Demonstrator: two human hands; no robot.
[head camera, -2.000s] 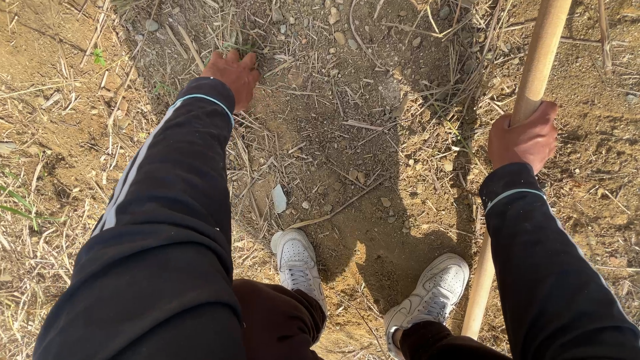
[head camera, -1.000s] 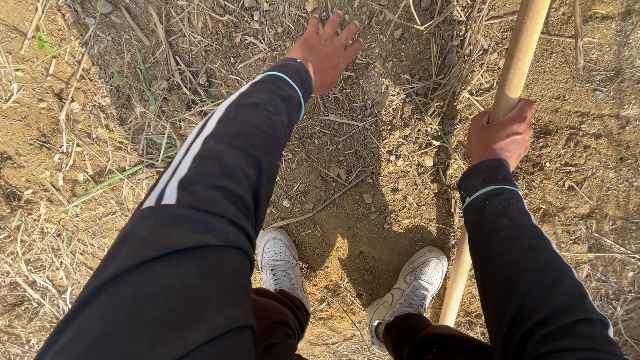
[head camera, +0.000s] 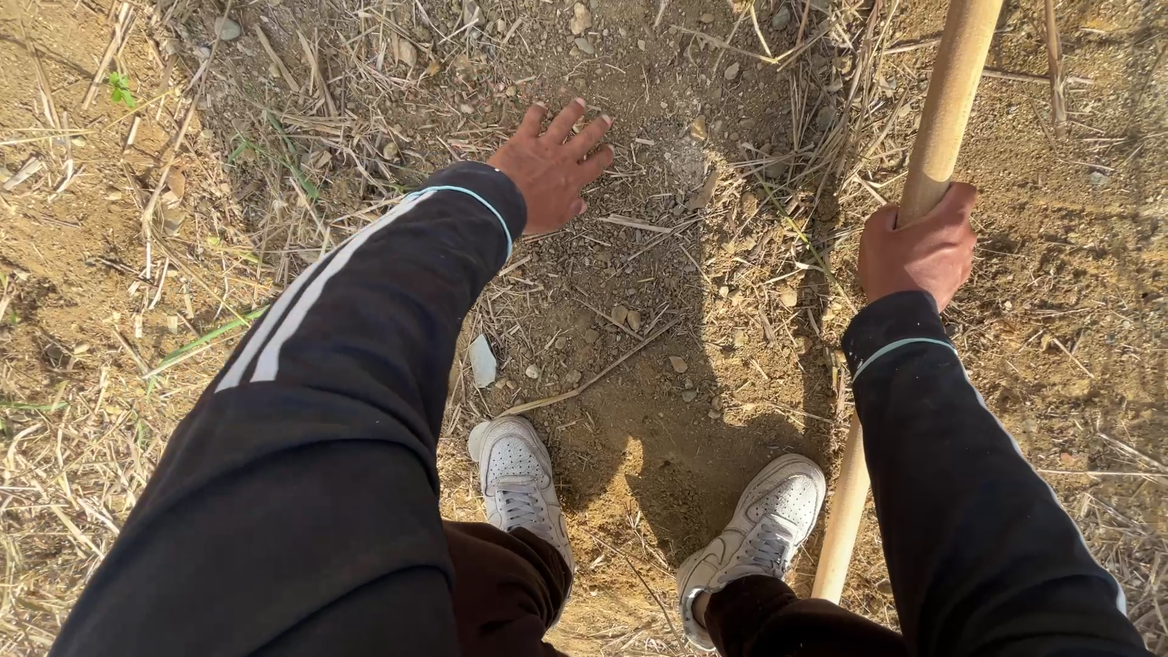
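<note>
My left hand (head camera: 555, 166) is spread palm down over dry soil and straw, its fingers apart and nothing held; whether it touches the ground I cannot tell. On the right, my right hand (head camera: 918, 245) is closed around a long wooden handle (head camera: 953, 100). The handle slants from the top edge down past my right forearm to beside my right shoe, and neither of its ends shows. Both arms wear dark sleeves with light blue trim at the cuffs.
My white sneakers, the left one (head camera: 518, 479) and the right one (head camera: 766, 520), stand on the dirt. A pale flat fragment (head camera: 483, 361) lies above the left shoe. Dry stalks, small stones (head camera: 581, 18) and a few green blades (head camera: 205, 345) are scattered about. My shadow falls across the ground.
From bent fingers at the ground on the left two seconds ago, my left hand has moved right and its fingers have spread. My right hand has kept its grip on the handle.
</note>
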